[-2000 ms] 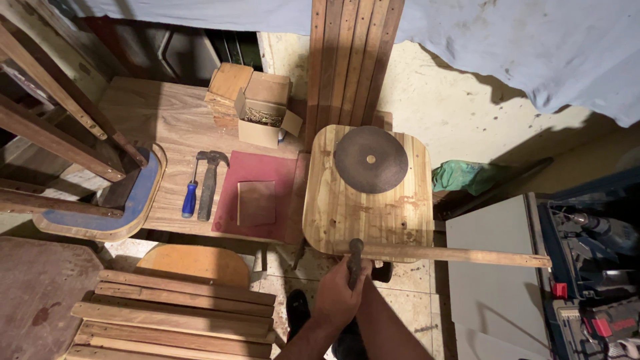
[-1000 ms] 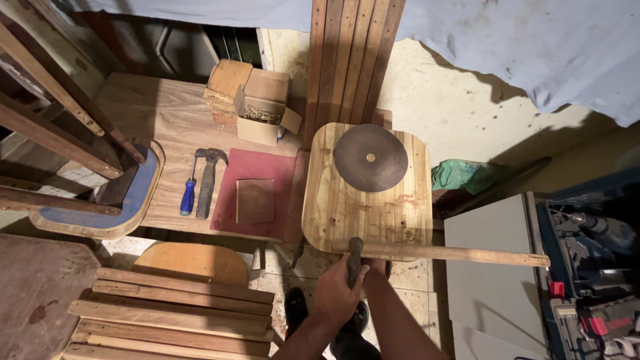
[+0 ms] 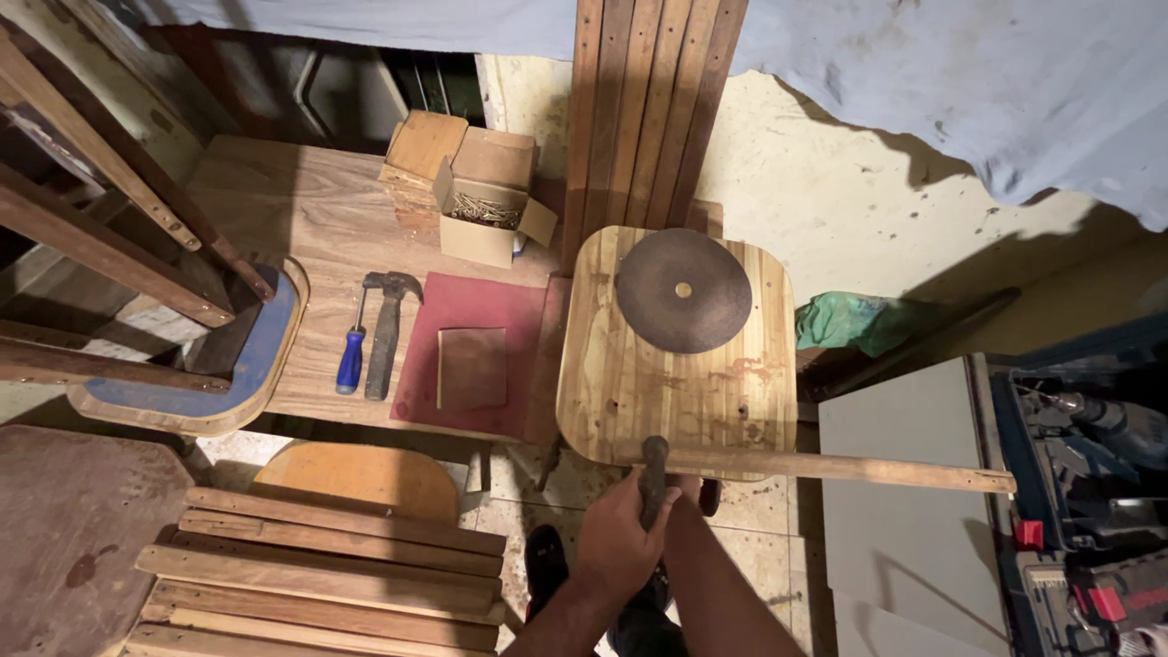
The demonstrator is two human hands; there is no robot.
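My left hand (image 3: 625, 534) is closed around a dark tool with a rounded end (image 3: 654, 456), of a kind I cannot make out. Behind it, my right hand (image 3: 686, 485) is mostly hidden, close to the underside of a long wooden strip (image 3: 849, 468). This strip lies across the near edge of a square, round-cornered wooden stool top (image 3: 675, 392) and sticks out to the right. A dark round disc with a pale centre (image 3: 684, 319) rests on the far part of the stool top. What the right hand grips is not visible.
On the wood-grain table (image 3: 310, 201) are a claw hammer (image 3: 383, 342), a blue-handled screwdriver (image 3: 350, 360), a red sheet (image 3: 525, 319) and an open carton of screws (image 3: 479, 239). Wooden strips (image 3: 319, 570) are stacked at lower left; an open toolbox (image 3: 1031, 438) stands right.
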